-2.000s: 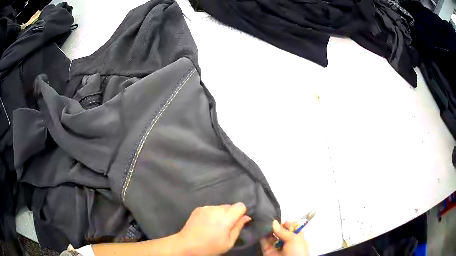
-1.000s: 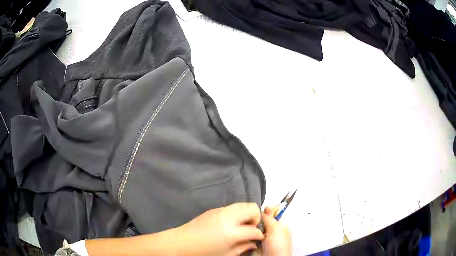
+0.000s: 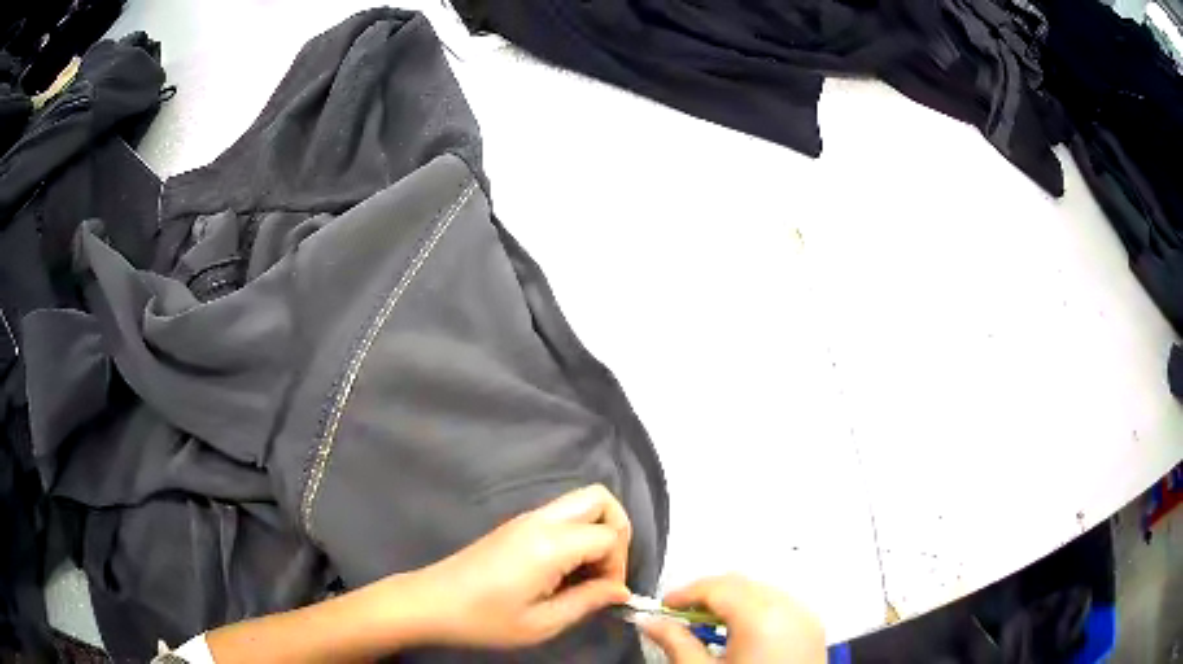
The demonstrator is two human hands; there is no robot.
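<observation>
A dark grey hoodie [image 3: 428, 376] lies spread on the white table, its hood [image 3: 350, 110] at the far end. A pale line of contrast stitching [image 3: 363, 348] runs across it. My left hand [image 3: 545, 571] pinches the cloth near the garment's lower right edge. My right hand [image 3: 746, 623] holds small thread snips [image 3: 688, 615], their tip at my left fingertips against the cloth. The snips are mostly hidden by my fingers. No thread end can be made out.
A heap of grey hoodies [image 3: 78, 156] lies at the left. Black garments [image 3: 727, 65] lie across the far side of the white table [image 3: 778, 389]. A blue bin [image 3: 1100, 633] with dark cloth shows below the table's right edge.
The snips have turned from pointing up and away to pointing left at my left fingertips. Both hands and the garment's lower edge have shifted a little left in view.
</observation>
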